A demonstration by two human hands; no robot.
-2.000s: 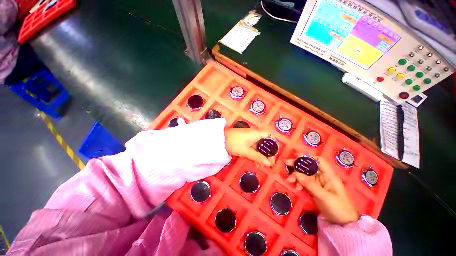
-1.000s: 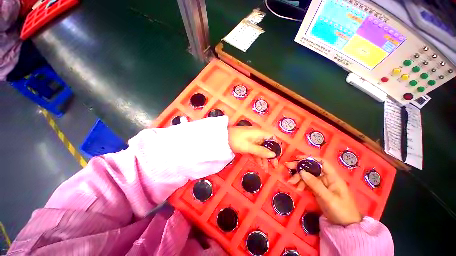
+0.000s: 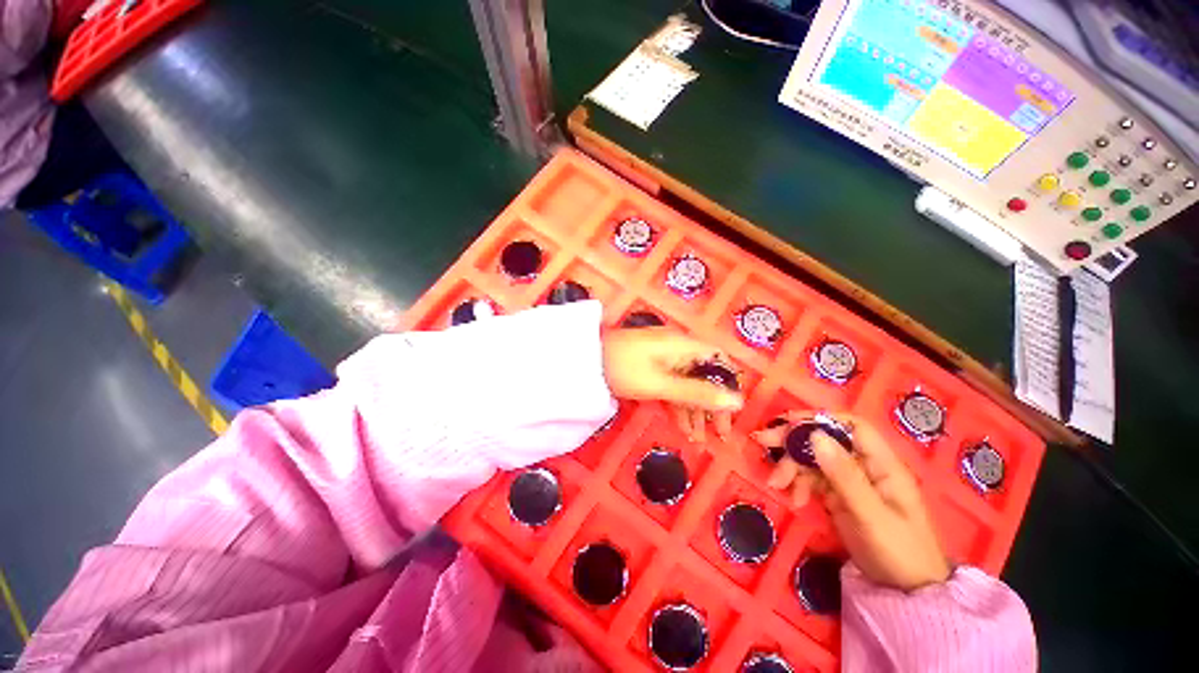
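My left hand (image 3: 671, 373) holds a dark-faced round part (image 3: 714, 373) with a silver rim between its fingertips, above the middle of the orange-red compartment tray (image 3: 568, 200). The fingers partly cover this part. My right hand (image 3: 874, 506) holds another dark-faced round part (image 3: 818, 443), with its thumb on the face. A further dark part (image 3: 776, 438) shows partly beside the right fingertips; whether it is held cannot be told. Dark-faced parts (image 3: 746, 531) lie in pockets nearer me. Light-faced parts (image 3: 759, 325) lie in the row along the far edge.
A brown edge strip (image 3: 789, 272) and metal post (image 3: 514, 79) border the tray's far side. Beyond stand a bench tester (image 3: 980, 112), paper slips with a thin dark stick (image 3: 1045, 345) and a whitish label (image 3: 644, 82). Blue stools (image 3: 112, 234) and another person's sleeve (image 3: 20, 105) are left.
Both held parts have tilted, and their dark faces show less fully. The left fingers have come over the left part, and the right thumb has moved onto the right part's face.
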